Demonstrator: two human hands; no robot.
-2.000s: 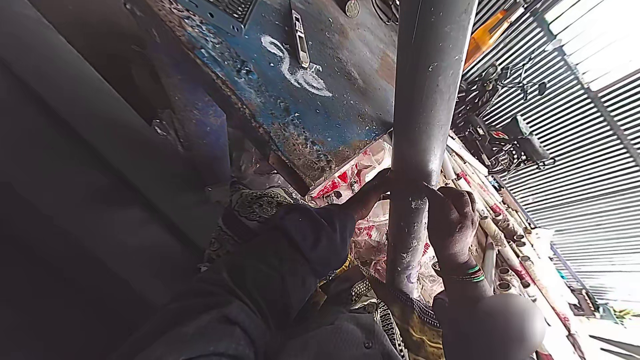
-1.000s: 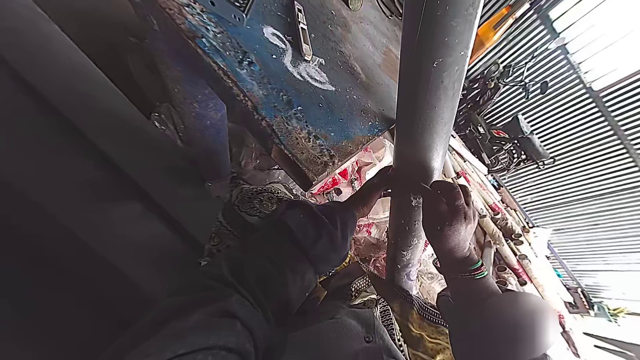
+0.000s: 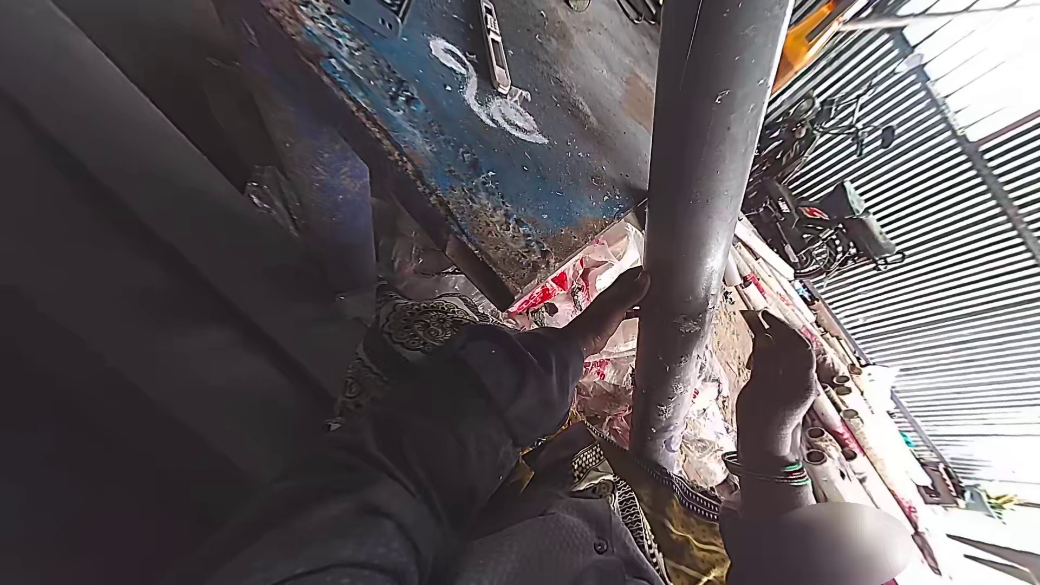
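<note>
A large grey pipe (image 3: pixel 703 162) runs from the top edge down past my lap, with scuffs and pale marks low on its surface. My left hand (image 3: pixel 609 313) is at the pipe's left side, its thumb against the wall and its other fingers hidden behind. To the right of the pipe, apart from it, is my right hand (image 3: pixel 776 366), with bangles at the wrist. Its thumb and forefinger are pinched together; a small pale bit shows at the tips, too small to identify.
A worn blue metal table (image 3: pixel 569 146) bears a cutter-like tool (image 3: pixel 494 49) beside a white chalk mark. Printed plastic wrapping (image 3: pixel 597 268) lies below its corner. At the right are stacked pipes (image 3: pixel 837 406), a motorcycle (image 3: pixel 812 219) and a corrugated metal wall (image 3: pixel 934 284).
My right hand has moved off the pipe to the right; before, its fingers were at the pipe's surface. My left hand has stayed at the pipe's left side.
</note>
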